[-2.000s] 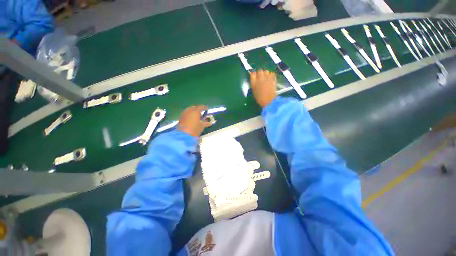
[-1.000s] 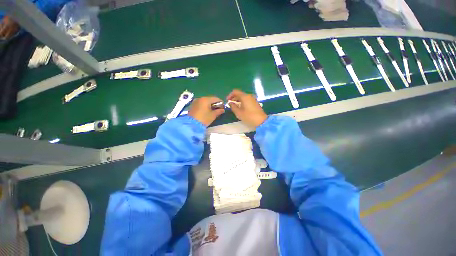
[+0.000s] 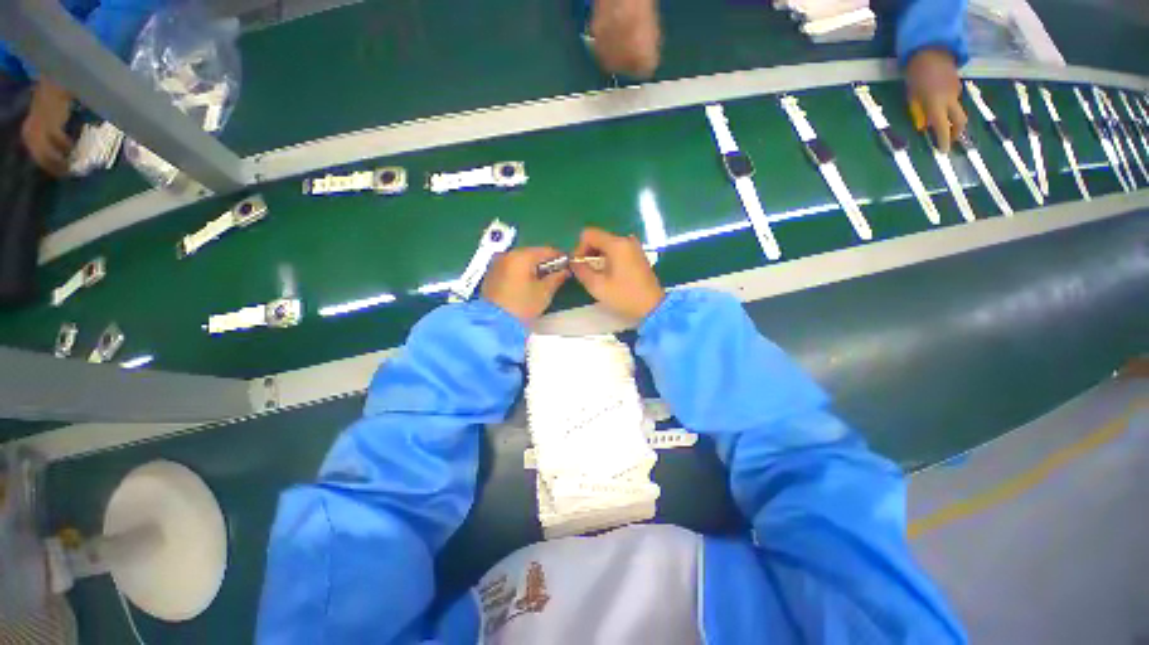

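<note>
My left hand (image 3: 522,282) is over the near side of the green belt, its fingers closed on a small watch head (image 3: 553,265), mostly hidden by the fingers. My right hand (image 3: 620,277) is close beside it, pinching the end of a white strap half (image 3: 588,261). The two pieces meet or nearly meet between the fingertips; the joint is too small to tell. A white strap pile (image 3: 586,428) lies on the bench below my hands. A part-assembled smartwatch (image 3: 484,258) lies on the belt just left of my left hand.
Finished watches (image 3: 743,179) lie slantwise on the belt at right, part-assembled ones (image 3: 255,315) at left. Another person's hand (image 3: 936,98) touches watches at upper right; another hand (image 3: 625,38) is at top centre. A metal post (image 3: 126,95) and white fan (image 3: 165,539) stand left.
My right hand has left the finished watches and come beside my left hand, now pinching a strap half. The watches on the belt have shifted right. Another person's hands have come in across the belt.
</note>
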